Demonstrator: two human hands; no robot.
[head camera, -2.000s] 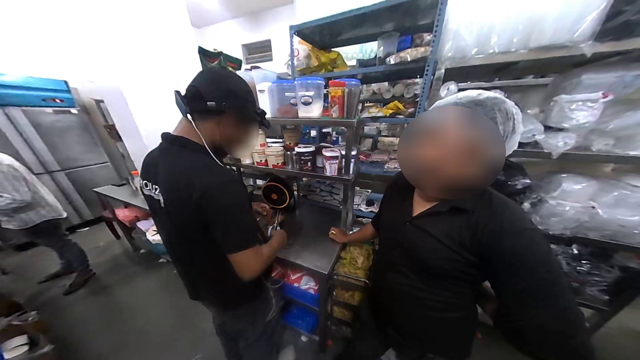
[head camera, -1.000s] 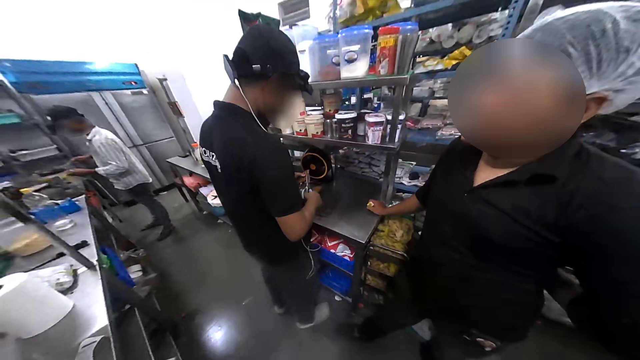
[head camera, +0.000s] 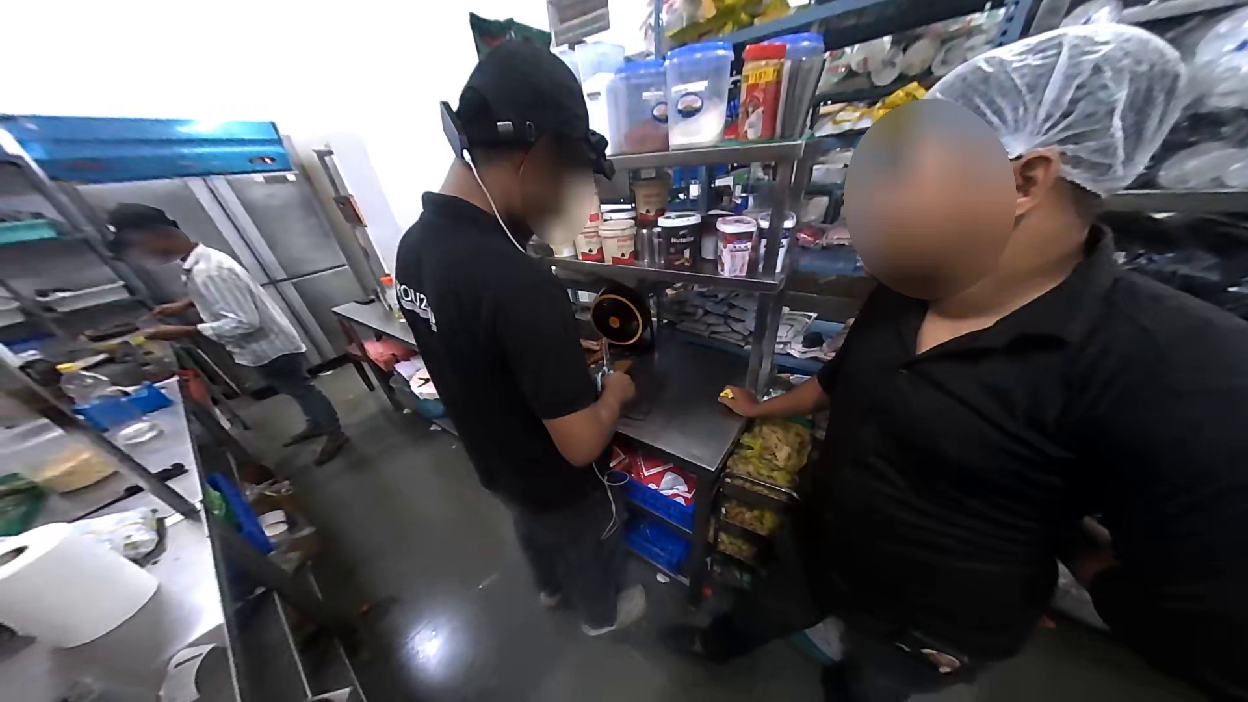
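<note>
Neither my left hand nor my right hand shows in the head view. A person in a black cap and black shirt (head camera: 487, 331) stands at a steel table (head camera: 682, 400), hands together over its left part, holding something small that I cannot make out. A round black fan-like object with an orange ring (head camera: 621, 319) stands on that table. At the right, close to me, a co-worker in a black shirt (head camera: 1004, 419) and a clear hair net (head camera: 1068, 102) rests a hand on the table's corner, with a small yellow thing at the fingers.
Steel shelving (head camera: 702, 156) above the table holds lidded tubs and jars. Blue crates (head camera: 658, 502) sit below. On the left, a steel counter (head camera: 195, 575) bears a large paper roll (head camera: 73, 583). A person in a striped shirt (head camera: 239, 302) works near steel refrigerators (head camera: 283, 224).
The view has swung left and shows more of the left counter. The striped-shirt person, only partly seen at first, is now in view. The co-worker at the right appears larger and nearer.
</note>
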